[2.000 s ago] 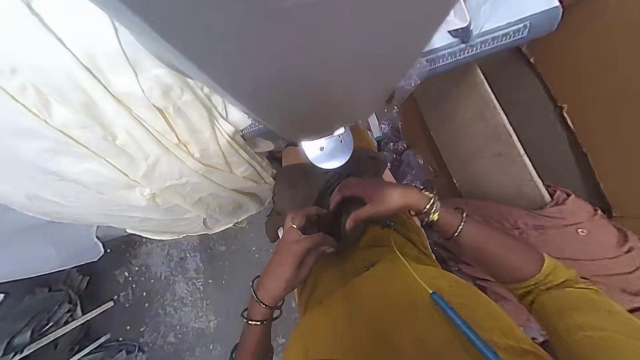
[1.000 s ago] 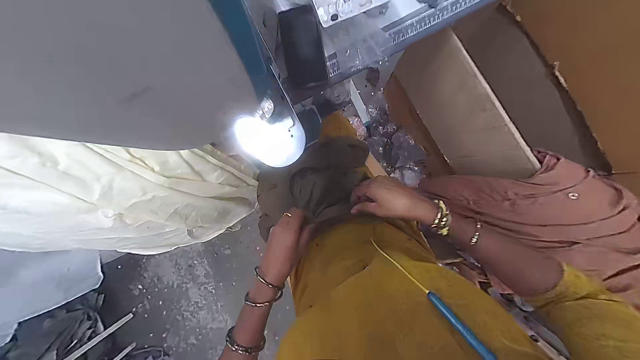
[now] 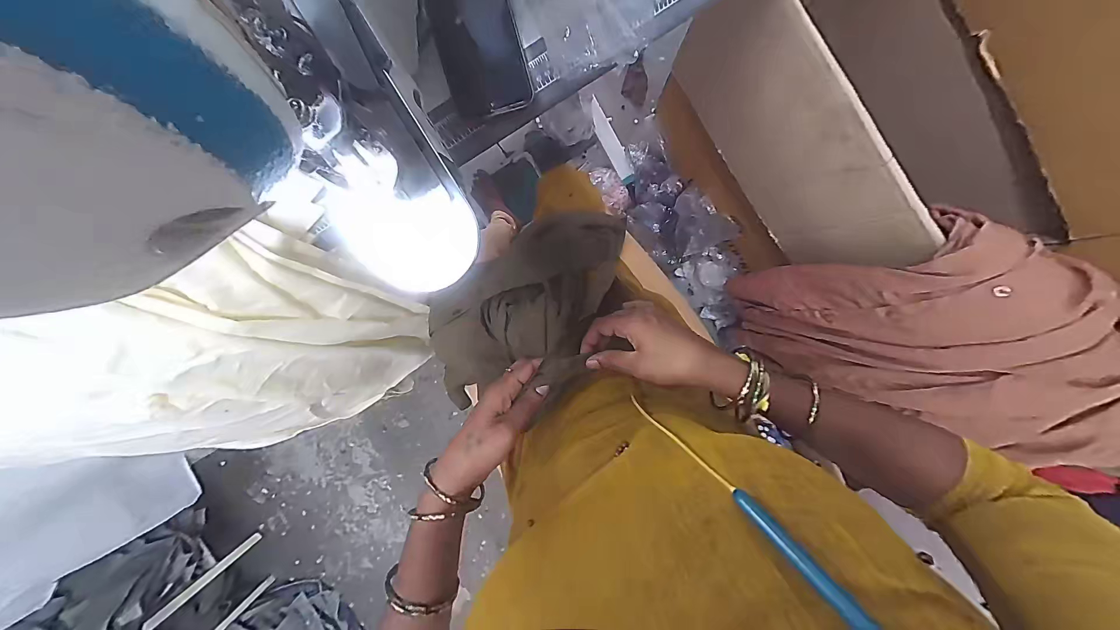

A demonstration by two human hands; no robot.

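Note:
A dark olive-brown piece of fabric (image 3: 516, 306) lies bunched across my lap, over mustard-yellow clothing. Its near edge is pinched between the thumb and fingers of my left hand (image 3: 494, 424). Close by on the right, my right hand (image 3: 652, 346) grips the same edge between thumb and forefinger. A thin tool with a blue handle (image 3: 801, 556) rests or hangs over the yellow clothing, a yellow cord or shaft running from its tip toward the cloth. The glowing lamp or lit machine head (image 3: 407, 236) is just above and left of the fabric.
Cream cloth (image 3: 262, 350) hangs at the left. Cardboard boxes (image 3: 787, 131) stand at the upper right, above a dusty pink cloth (image 3: 945, 332). A dark phone (image 3: 481, 52) lies on the machine table. Clear plastic scraps (image 3: 691, 210) and dark fabric scraps (image 3: 140, 569) lie lower down.
My hands were close together over the bunched cloth two seconds ago; now they hold its near edge, slightly apart. The view has shifted, showing more of the table and phone.

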